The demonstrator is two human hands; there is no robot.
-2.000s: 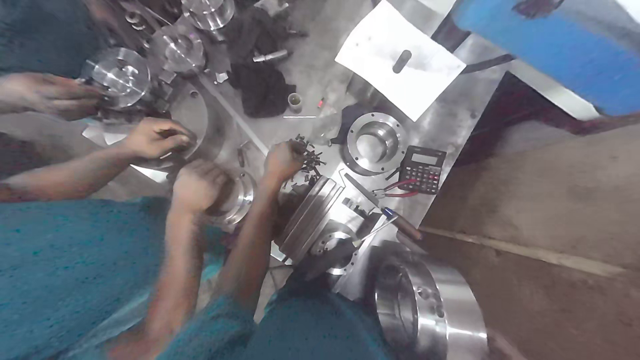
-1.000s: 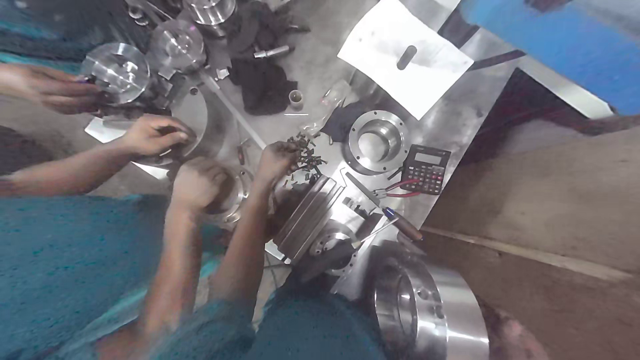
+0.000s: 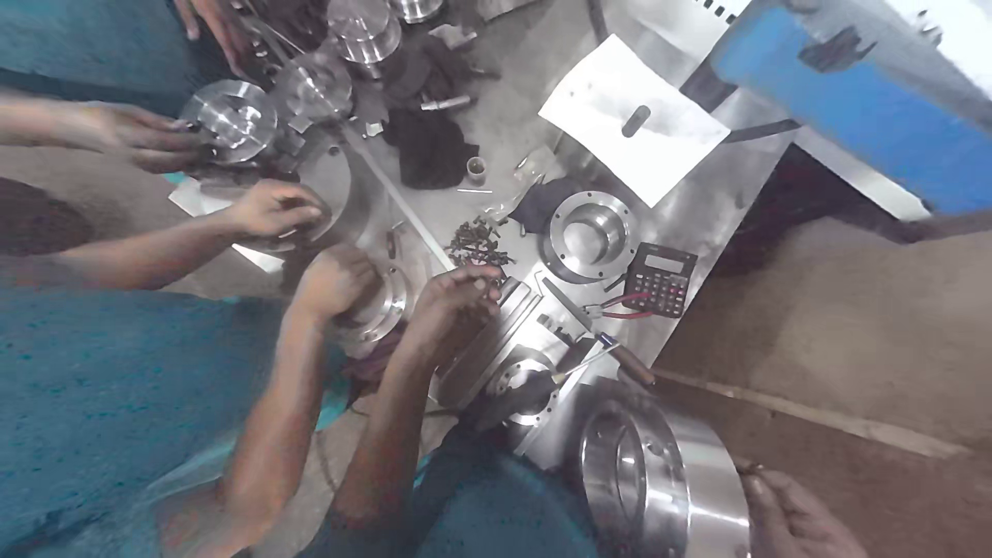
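My left hand (image 3: pixel 459 310) is over the near end of a grooved metal block (image 3: pixel 496 341), fingers curled with the tips close together, just below a pile of small dark screws (image 3: pixel 479 242). Whether something small is between the fingertips cannot be told. At the bottom right, a large shiny metal ring (image 3: pixel 666 473) is tilted with its bore facing left. My right hand (image 3: pixel 798 511) is at the ring's outer right side, partly out of frame; its grip is unclear. A flanged metal ring (image 3: pixel 593 236) lies beyond the block, and a smaller drilled one (image 3: pixel 527 391) lies nearer me.
A co-worker's hand (image 3: pixel 337 279) is at another metal ring (image 3: pixel 387 306), close left of mine; more hands work among round metal parts farther left. Pliers with red handles (image 3: pixel 628 306), a calculator (image 3: pixel 661 279), a screwdriver (image 3: pixel 628 360), white paper (image 3: pixel 632 116) and a small cup (image 3: pixel 477 169) lie on the table.
My left hand has moved from over the screw pile toward me, with the pile now more exposed. My right hand shows more clearly beside the large ring. Another person's hand has appeared at the top left.
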